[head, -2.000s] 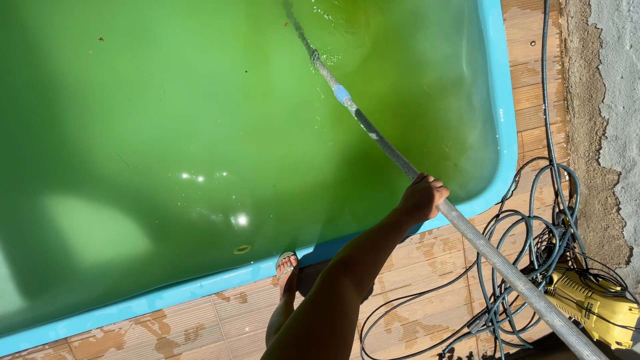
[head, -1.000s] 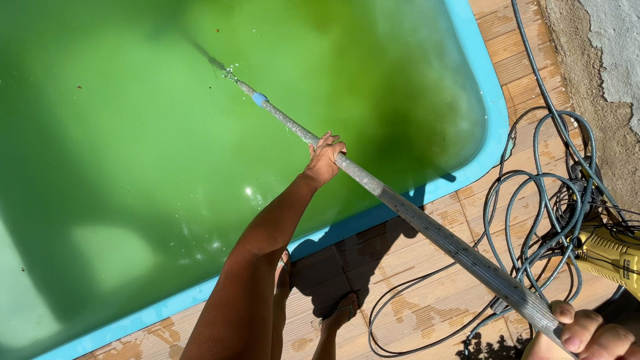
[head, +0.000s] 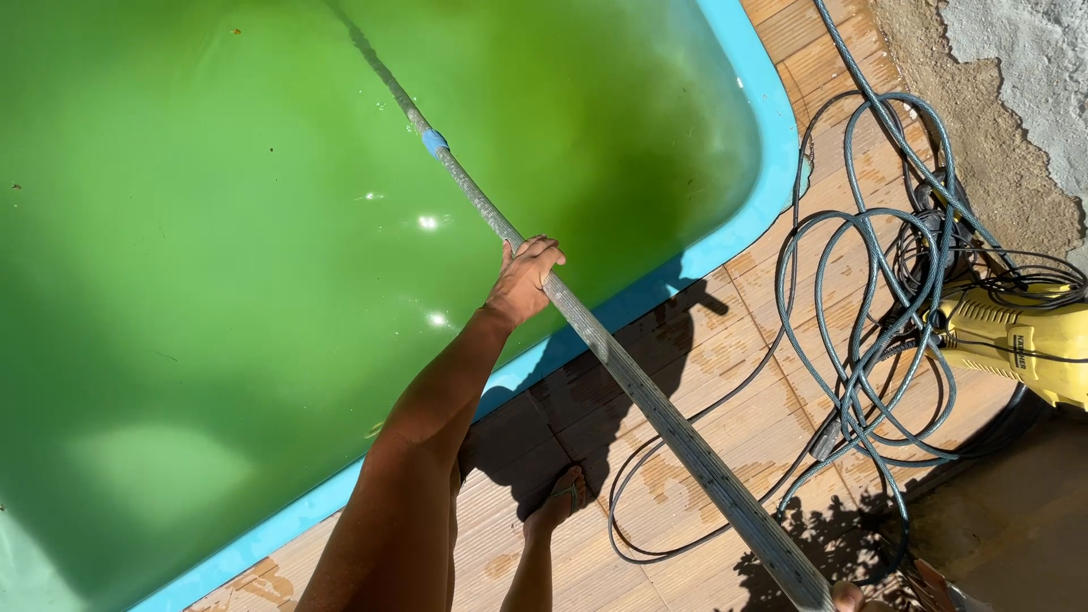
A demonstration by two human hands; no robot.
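A long ribbed metal telescopic pole [head: 654, 399] runs diagonally from the lower right into the cloudy green water of a pool [head: 255, 280]. My left hand [head: 529, 274] is wrapped around its middle, above the water near the pool's edge. At the bottom edge of the view my right hand [head: 848, 597] shows only in part, with fingers against the thick end of the pole. A blue plastic collar [head: 434, 142] joins the pole's thick and thin sections just above the water. The pole's far end is hidden under the murky water.
The pool's light blue rim [head: 748, 204] borders wood-look tiles [head: 705, 340] with wet patches. Coiled hoses and cables [head: 858, 221] lie at the right beside a yellow Kärcher pressure washer [head: 1020, 340]. A rough wall [head: 977, 127] stands beyond. My sandalled foot [head: 561, 501] is near the rim.
The pole's submerged part pointed farther left one second ago and is now steeper in view. My right hand, out of view two seconds ago, came into view at the pole's lower end.
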